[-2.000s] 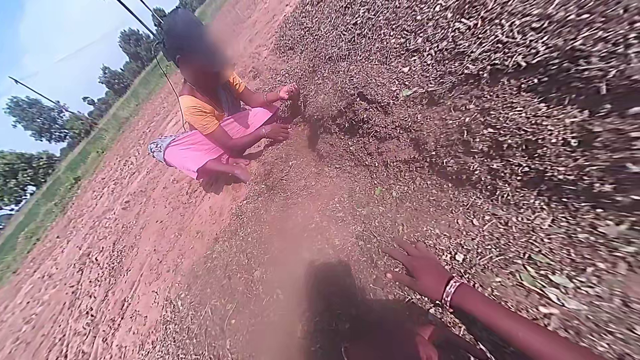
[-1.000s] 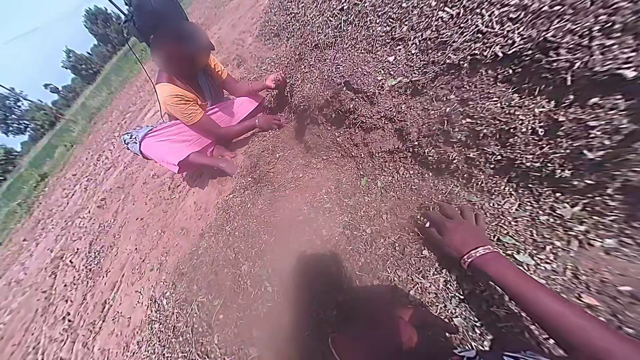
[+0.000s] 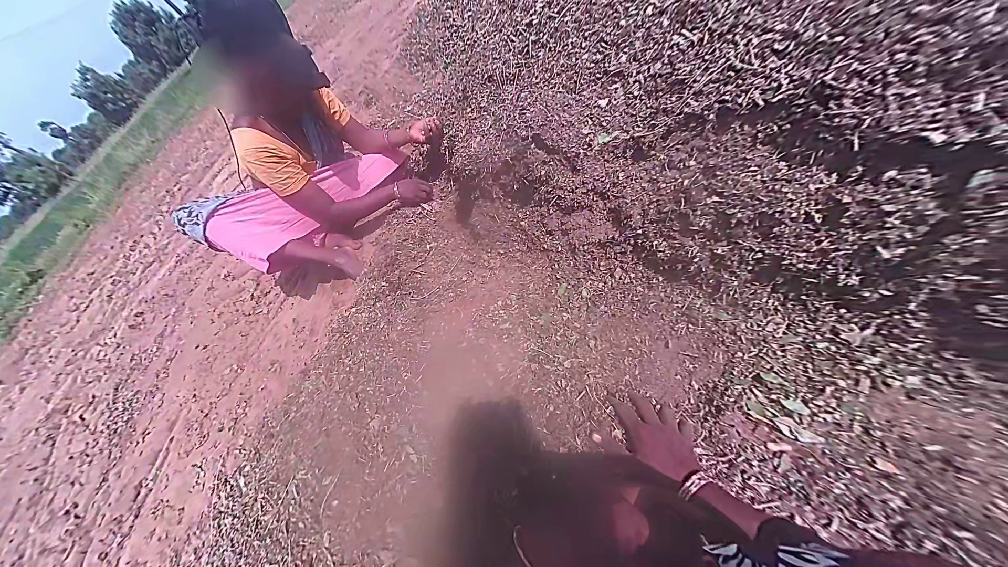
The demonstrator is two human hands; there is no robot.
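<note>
Neither of my own hands can be made out. A spread hand (image 3: 657,441) with bangles at its wrist lies palm down on the dry plant litter at the lower right. Its arm runs to a black-and-white patterned sleeve (image 3: 803,554) and seems to belong to a person very close by, whose dark head (image 3: 551,496) fills the bottom middle. Across from it, a person (image 3: 276,165) in an orange top and pink skirt sits low on the ground. That person's two hands (image 3: 419,161) are at the edge of a heap of dry plant stalks (image 3: 630,87); what they hold is unclear.
Bare reddish soil (image 3: 157,354) slopes across the left side of the tilted view. Crumbled litter and scattered green leaves (image 3: 795,407) cover the ground near the heap. Farther off are a grass strip (image 3: 102,173) and trees (image 3: 146,47).
The view has shifted, bringing the seated person larger into the picture. More patterned sleeve shows beside the nearby arm. The spread hand stays low over the litter.
</note>
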